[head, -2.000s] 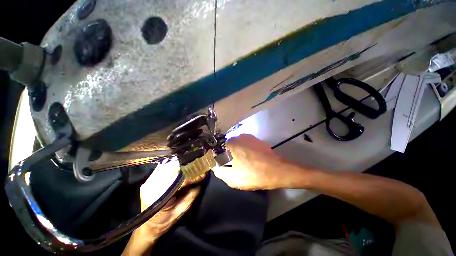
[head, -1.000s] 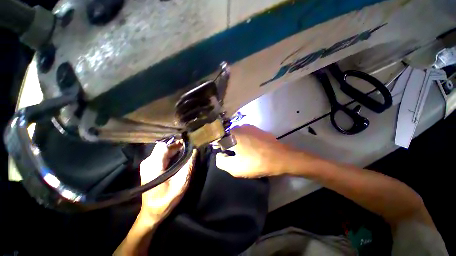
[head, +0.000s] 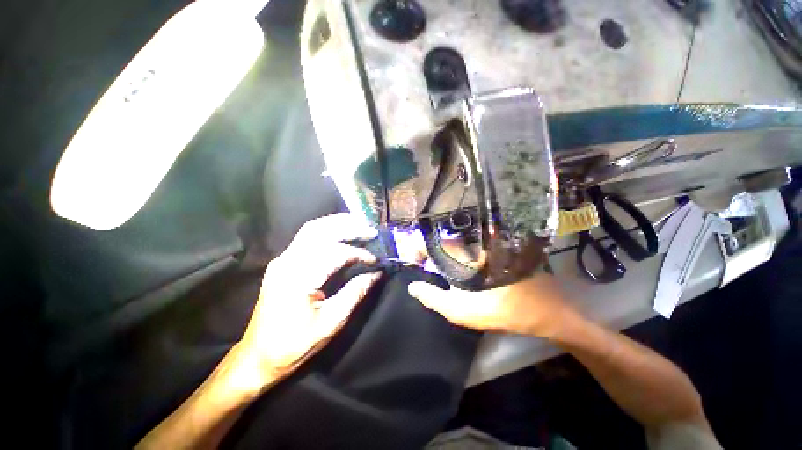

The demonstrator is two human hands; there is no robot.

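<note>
Dark fabric point(head: 378, 369) hangs over the front edge of the machine bed and spreads to the left. My left hand point(head: 303, 286) pinches a folded edge of it between thumb and fingers, just left of the needle area. My right hand point(head: 492, 303) lies on the right side of the same fabric with its thumb at the edge; its fingertips are partly hidden behind the shiny guard. The sewing machine head point(head: 633, 75) is above my hands. The curved metal guard point(head: 514, 167) and yellowish block point(head: 578, 220) are in front of the needle area, and the needle is hidden.
The long white lamp point(head: 158, 114) glows at the upper left. Black-handled shears point(head: 629, 227) lie on the bed behind the yellowish block. White pattern templates point(head: 681, 264) and a pale control panel point(head: 756, 233) are at the right.
The view has shifted left, so the lamp now shows and the machine sits further right. My left hand has come out from behind the guard and now shows clearly, pinching the fabric edge.
</note>
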